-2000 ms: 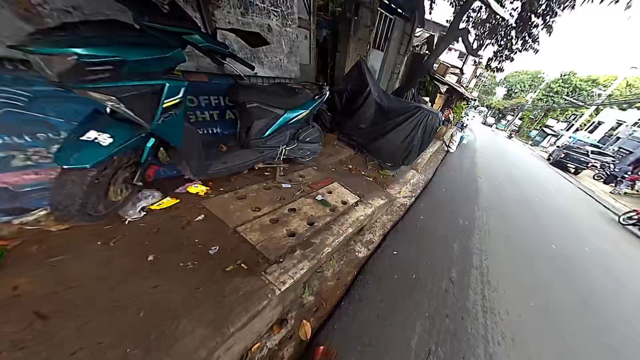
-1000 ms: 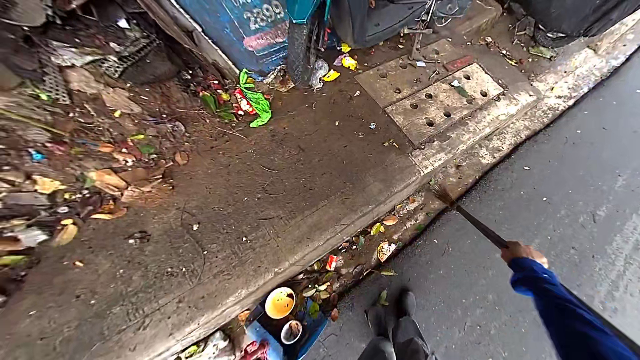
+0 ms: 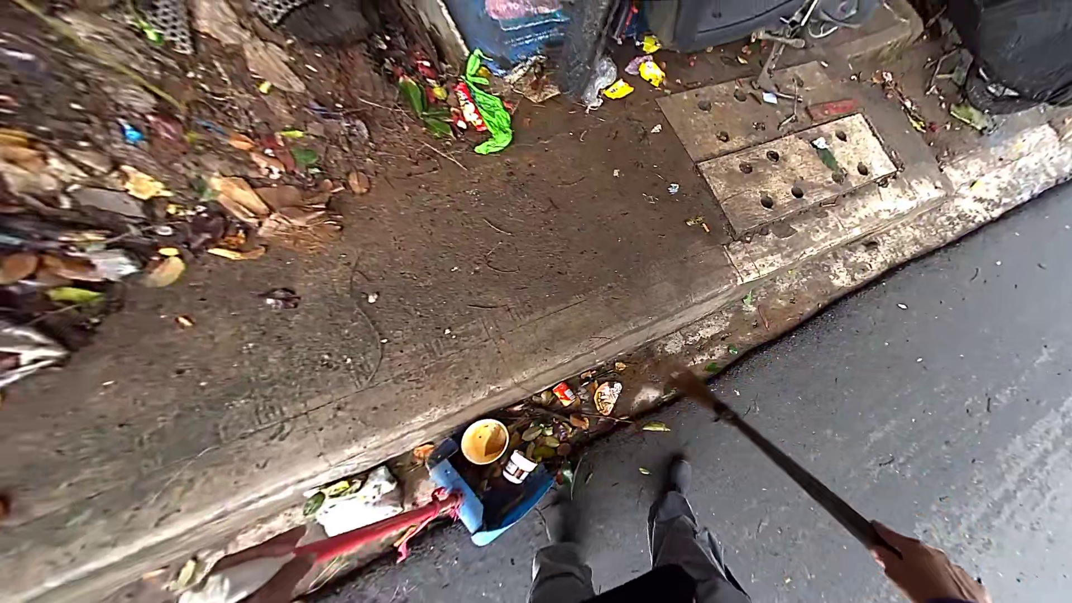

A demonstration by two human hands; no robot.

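My right hand (image 3: 925,565), at the lower right, is closed around the dark handle of a broom (image 3: 796,473). The broom's blurred brown head (image 3: 691,383) is at the gutter beside the curb. At the lower left, my left hand (image 3: 280,574), blurred and partly cut off, is closed on the red handle (image 3: 368,536) of a blue dustpan (image 3: 473,502). The dustpan rests in the gutter and holds a yellowish cup (image 3: 484,441), a small white cup (image 3: 518,467) and dark debris. Beside it lie wet leaves (image 3: 544,440), a red wrapper (image 3: 564,394) and a crumpled wrapper (image 3: 607,397).
A raised concrete curb (image 3: 502,381) runs diagonally beside the asphalt road (image 3: 946,360). White plastic litter (image 3: 360,502) lies left of the dustpan. Leaf litter (image 3: 167,201), a green plastic bag (image 3: 490,109), perforated concrete covers (image 3: 796,172) and a parked scooter (image 3: 712,21) are farther up.
The view tilted sharply down from the street after the first frame. Since the second, the broom head has moved along the gutter toward the wrappers, and my left hand and the red handle have come into view.
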